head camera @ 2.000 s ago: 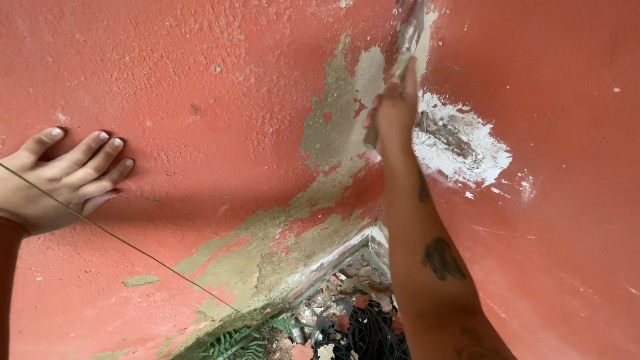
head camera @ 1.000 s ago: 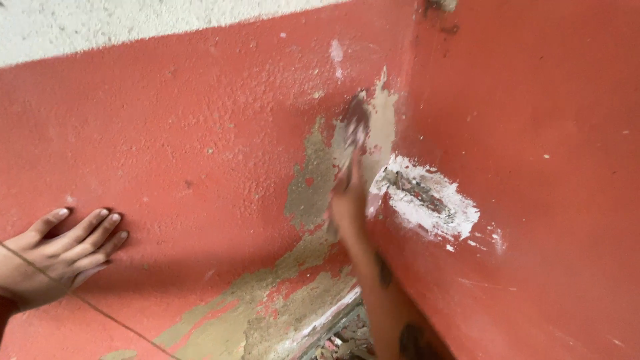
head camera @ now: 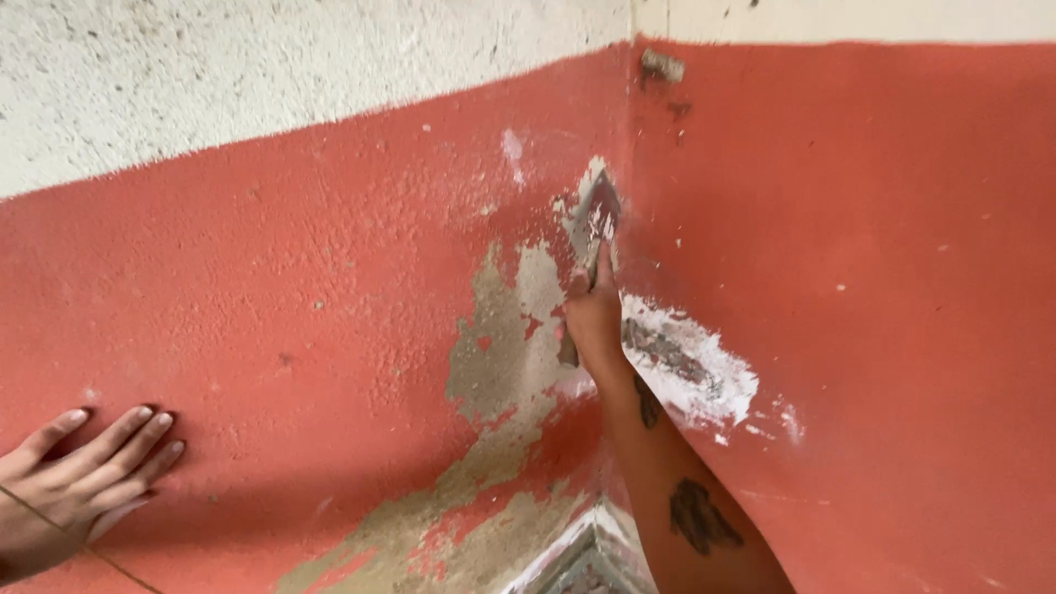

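Observation:
My right hand (head camera: 592, 318) grips the handle of a pointed trowel (head camera: 605, 205), its index finger laid along the tool toward the blade. The blade lies against the left wall close to the corner, over a patch of bare plaster (head camera: 577, 219) where red paint has come away. White residue shows on the metal. Below and left of this hand, a larger bare patch (head camera: 491, 351) runs down the wall. At the lower left, my left hand (head camera: 91, 478) rests with fingers spread on the red-painted wall (head camera: 289, 330) and holds nothing.
On the right wall (head camera: 866, 247) is a white patch (head camera: 701, 371) with a rough grey middle. A small stub (head camera: 662, 66) juts out near the top of the corner. A ledge (head camera: 596, 544) meets the corner below. A thin stem (head camera: 82, 544) crosses in front of my left hand.
The trowel, held in my right hand throughout, has moved up the wall from beside the white patch since one second ago. My left hand stays on the wall. The view has tilted upward.

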